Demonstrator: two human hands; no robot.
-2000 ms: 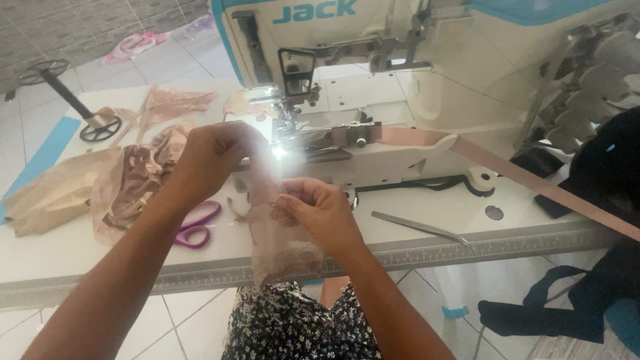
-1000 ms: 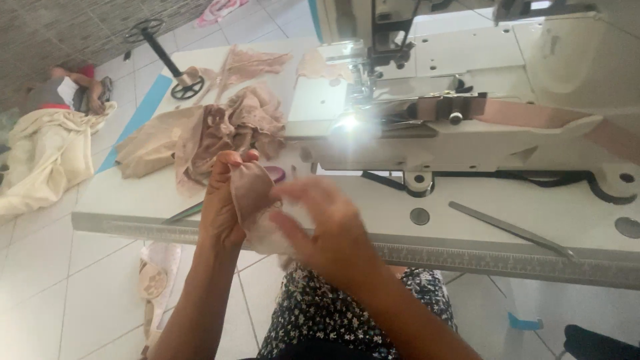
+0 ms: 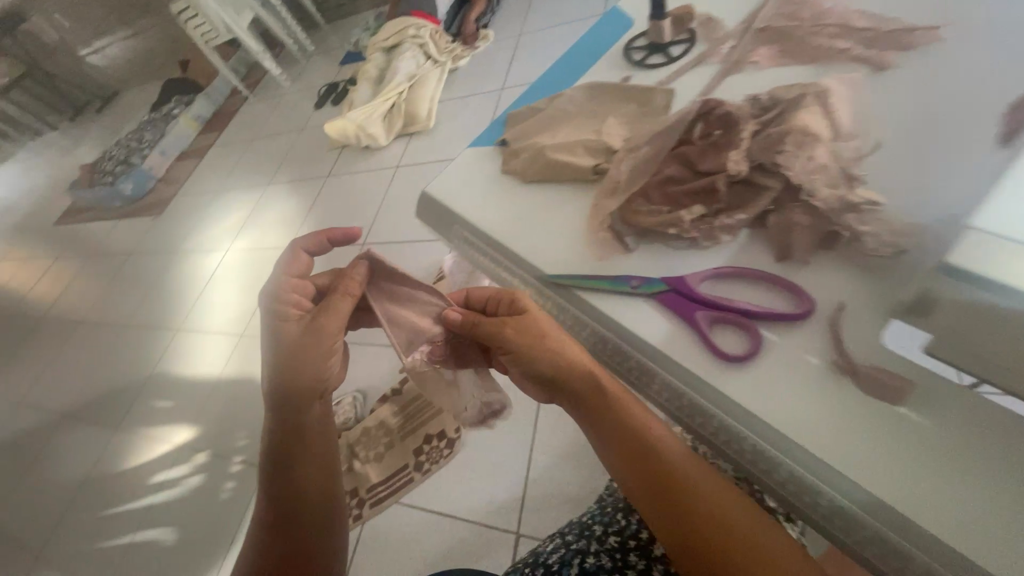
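Note:
A small pink-beige fabric piece [image 3: 408, 308] with a lacy, sheer lower part is stretched between my hands, off the table's front edge. Thumb and fingertips of my left hand [image 3: 316, 304] pinch its upper left corner. My right hand [image 3: 508, 332] grips its right side. On the white sewing table lie purple-handled scissors [image 3: 708, 296], their blades pointing left toward the edge. Behind them is a crumpled heap of pink-beige lace fabric [image 3: 720, 176], beside a folded tan cloth [image 3: 584, 132].
A black spool stand [image 3: 660, 48] rises at the table's back. A fabric scrap [image 3: 872, 376] lies right of the scissors. Patterned cloth [image 3: 408, 448] is below my hands. Cream cloth [image 3: 400, 80] lies on the floor near another person's hand [image 3: 476, 24].
My hands have moved away from the sewing machine with the fabric piece, now beyond the table edge. My right hand, blurred a second ago, now grips the fabric. The view has swung left.

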